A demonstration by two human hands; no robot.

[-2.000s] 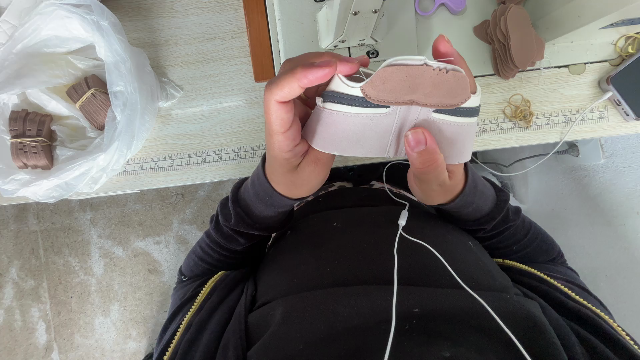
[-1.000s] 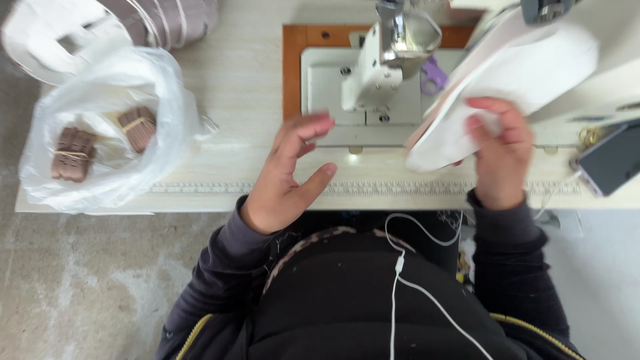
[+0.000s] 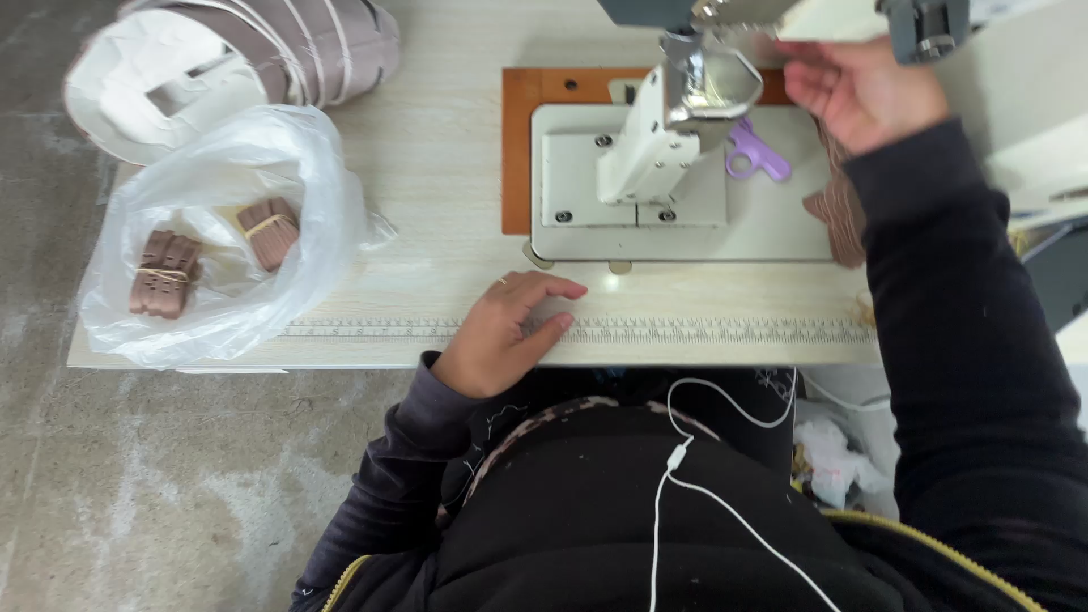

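My left hand (image 3: 501,336) is over the table's front edge beside the printed ruler strip (image 3: 680,330), fingers apart, holding nothing. At the upper right my right hand (image 3: 867,93) reaches in behind the sewing machine's post (image 3: 650,140), under the machine's head; its fingertips are partly blurred and I cannot tell whether they touch anything. The shoe upper is not in view as a separate piece in either hand. Purple-handled thread snips (image 3: 755,155) rest on the machine bed, and brown cut pieces (image 3: 840,204) are stacked at its right end, partly behind my right arm.
At the left a white plastic bag (image 3: 327,195) holds banded bundles of brown pieces (image 3: 166,274). Behind it lies a row of nested shoe uppers (image 3: 331,47). The machine head (image 3: 926,25) overhangs the upper right. A white earphone cable (image 3: 677,457) hangs down my front.
The shoe upper was in both hands, then in my right hand alone; it is gone from that hand's near side. My right hand has moved farther back, behind the machine post.
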